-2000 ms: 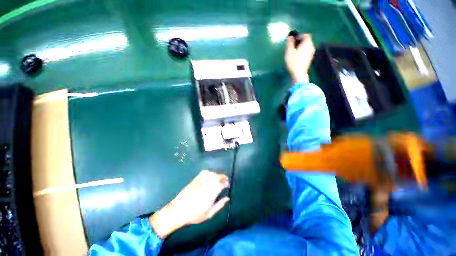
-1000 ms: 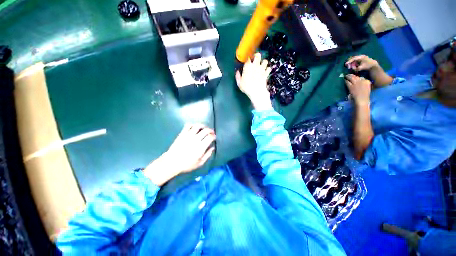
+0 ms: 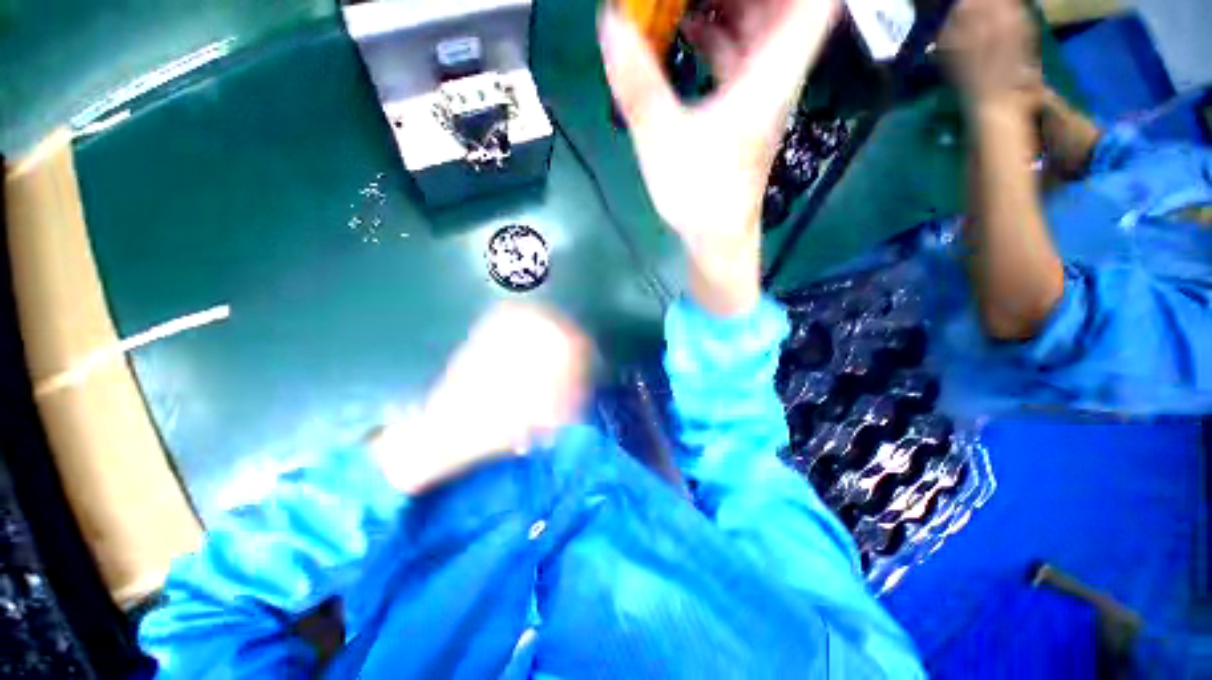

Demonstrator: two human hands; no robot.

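Note:
A round black part with a silvery detailed face [image 3: 517, 256] lies flat on the green mat, just beyond my left hand. My left hand [image 3: 516, 379] is bare and blurred near my smock; its fingers cannot be made out. My right hand [image 3: 718, 146] is raised at the top centre, thumb and fingers spread apart. The orange screwdriver [image 3: 651, 19] shows between them, cut off by the top edge; whether I grip it is unclear. The grey-white screw feeder [image 3: 465, 126] stands beyond the round part, its upper end out of frame.
Tiny screws [image 3: 372, 210] lie left of the feeder. Black round parts [image 3: 804, 153] are partly behind my right hand. A clear blister tray [image 3: 884, 438] is at the right. A cardboard strip [image 3: 80, 359] runs along the left. Another person's arm [image 3: 1017, 226] is at the upper right.
The view has shifted. The round part now shows on the mat, clear of my left hand. My right hand has risen and spread, and the screwdriver is mostly out of view.

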